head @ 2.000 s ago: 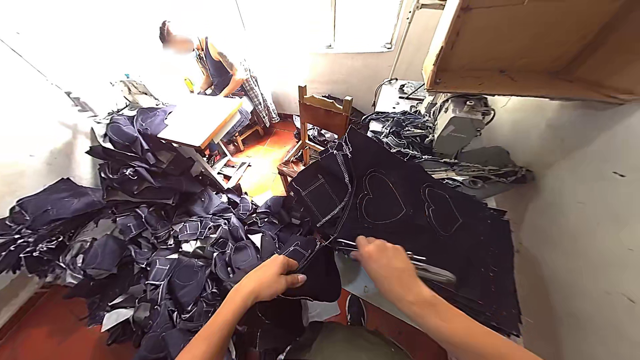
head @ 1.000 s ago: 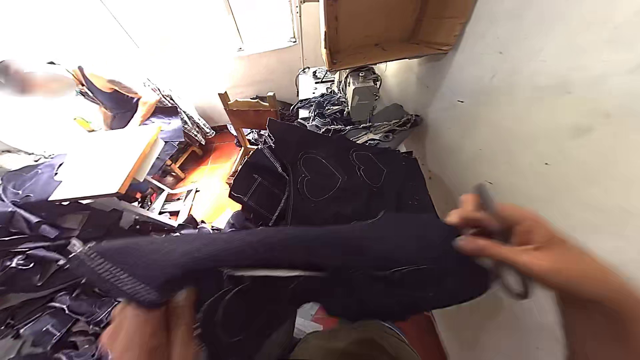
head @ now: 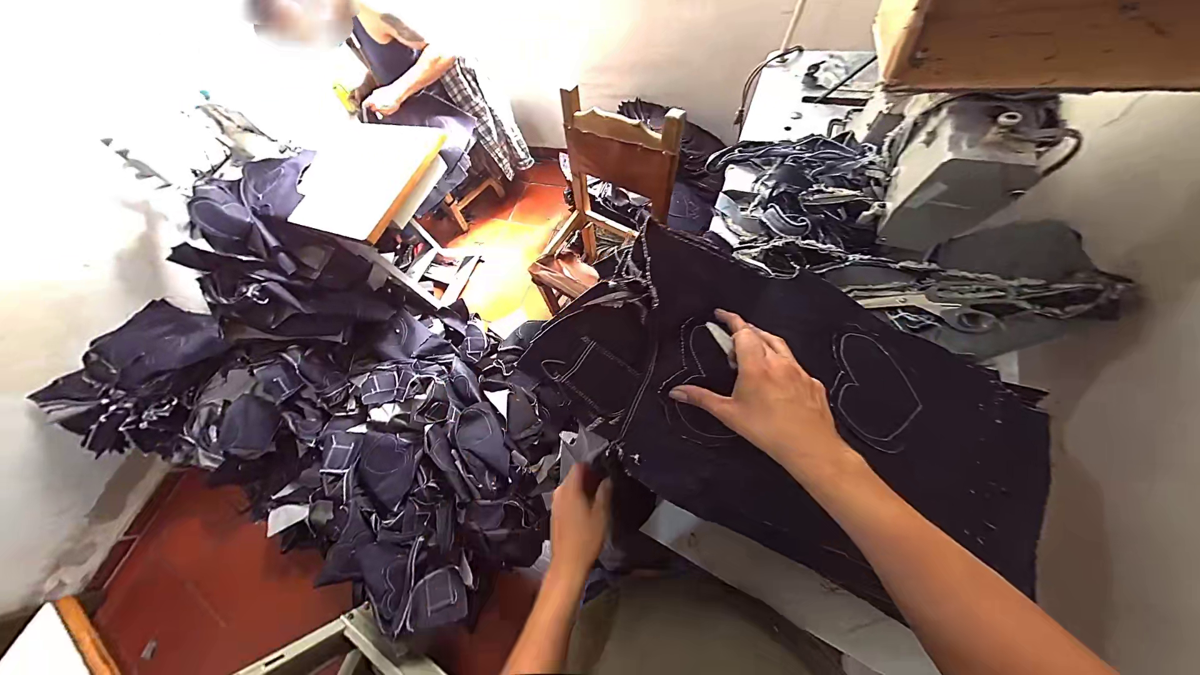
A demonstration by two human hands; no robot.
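Note:
Dark denim trouser panels (head: 947,478) with light heart-shaped stitching lie stacked in front of me, a stitched pocket (head: 600,375) at their left end. My right hand (head: 773,398) rests over one heart, thumb and fingers apart; a small pale object (head: 720,339) shows by the fingertips, and I cannot tell whether it is held. At the panels' lower left corner is my left hand (head: 579,511), slightly blurred, its fingers curled near the edge; whether it grips the cloth cannot be told. A large heap of dark denim pieces (head: 384,469) lies left of the panels.
A wooden chair (head: 623,155) stands beyond the panels. At the right are a sewing machine (head: 966,178), denim scraps (head: 806,187), and scissors (head: 914,303) on grey cloth. A wooden box (head: 1041,47) juts in above. Another person (head: 403,66) works behind a white table (head: 366,178).
The raised dark cloth strip between my hands a second ago is no longer held up. My right hand has come down onto the panels, and the dark-handled tool it held is no longer seen in it.

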